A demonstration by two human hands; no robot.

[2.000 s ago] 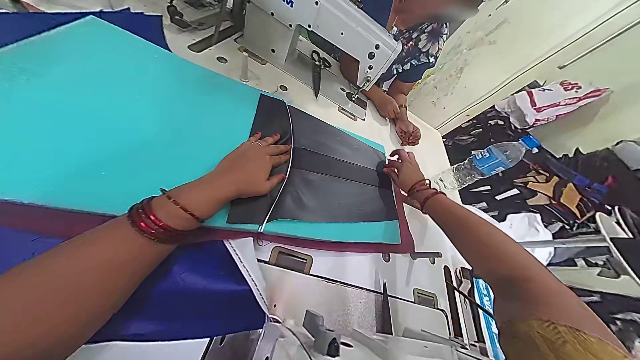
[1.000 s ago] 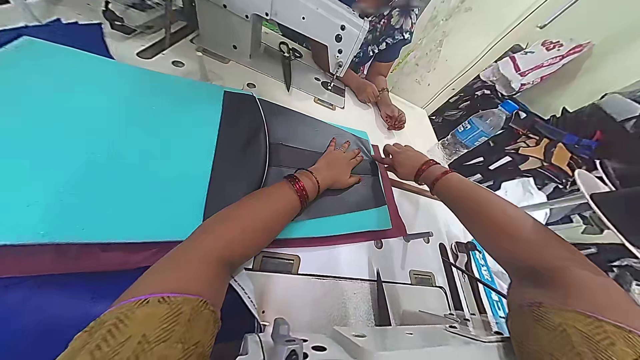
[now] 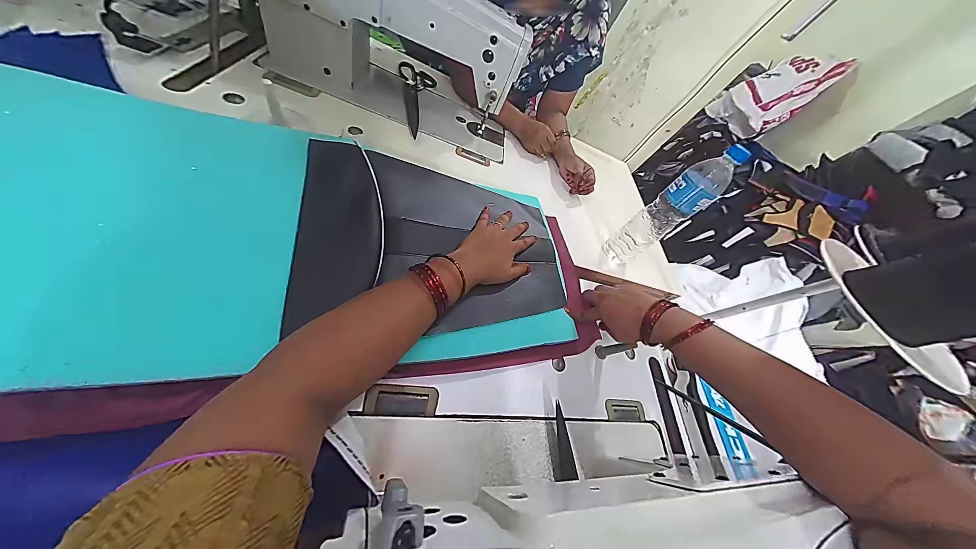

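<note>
A dark grey panel (image 3: 335,221) with white piping and stitched seams lies on a large turquoise sheet (image 3: 152,229). Beneath the turquoise sheet, a maroon sheet (image 3: 568,267) shows along the right and near edges. My left hand (image 3: 496,252) rests flat on the grey panel, palm down, fingers spread. At the right edge of the layers, my right hand (image 3: 614,309) has its fingertips on the maroon border; whether they pinch it is not clear. A brown strip (image 3: 625,282), perhaps a wooden ruler, lies just beyond the right fingers.
A sewing machine (image 3: 435,46) stands at the back, with scissors (image 3: 412,99) on its bed and a co-worker's hands (image 3: 560,152) beside it. Another machine (image 3: 648,511) is nearest me. A water bottle (image 3: 671,202) lies at the right edge of the table, near fabric scraps (image 3: 762,213).
My left hand has moved right across the grey panel, from beside the piping toward the right edge. My right hand has come nearer along that edge, and the brown strip shows beside it.
</note>
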